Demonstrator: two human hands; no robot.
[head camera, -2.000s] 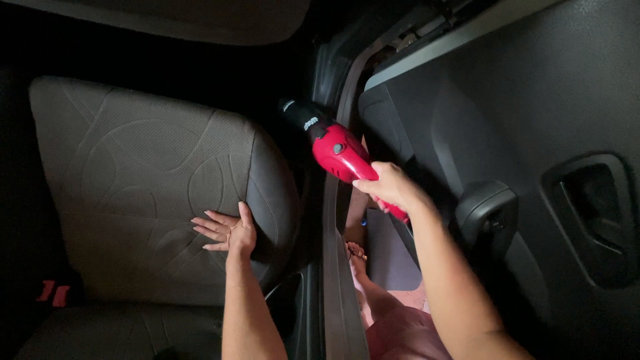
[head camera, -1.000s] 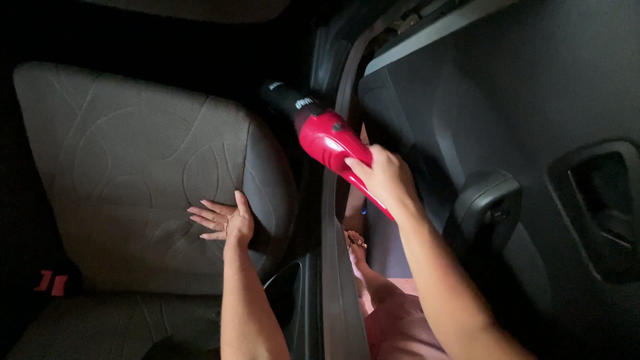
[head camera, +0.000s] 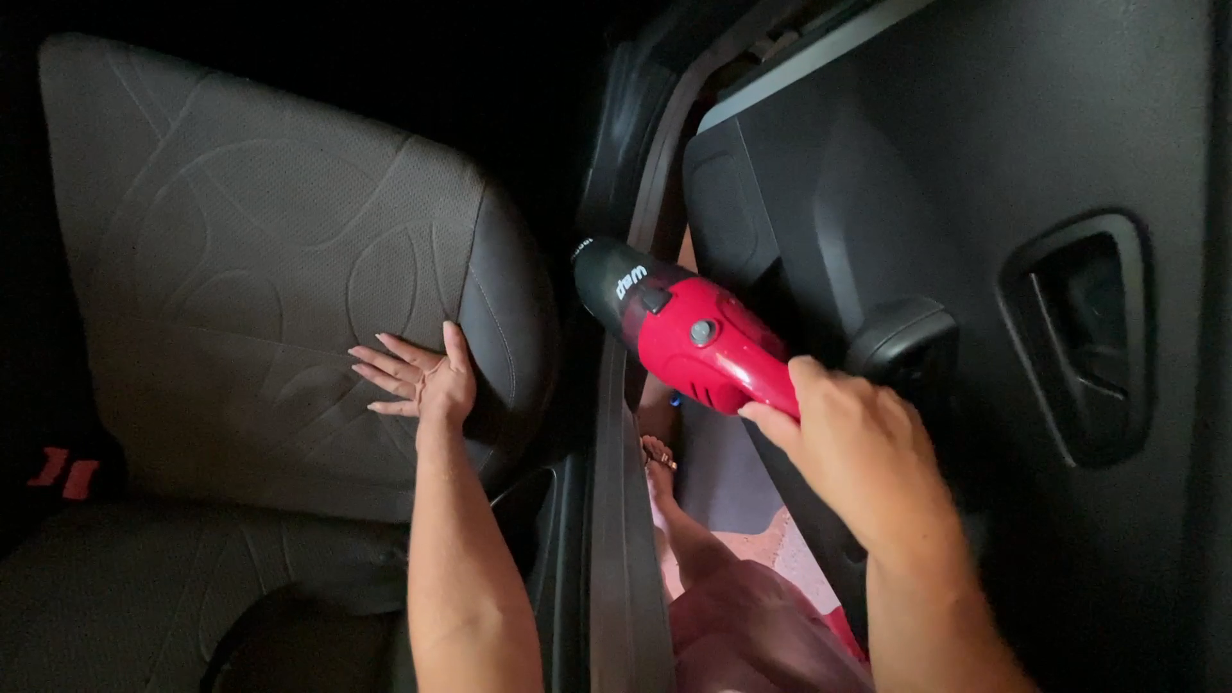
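My left hand rests with fingers spread on the grey fabric cushion of a car seat, near its darker side bolster. My right hand is closed around the handle of a red handheld vacuum cleaner. The vacuum's dark, see-through nozzle end points up and left, over the edge of the door opening and to the right of the seat. A grey button shows on its red body. Its handle's lower end is hidden by my right hand.
The open car door stands at the right, with an inner handle recess. A door sill runs between seat and door. Below are my foot and pink clothing. Red buckles lie at the far left.
The vacuum in my right hand has moved down relative to the seat and door opening. My left hand stays spread on the seat cushion.
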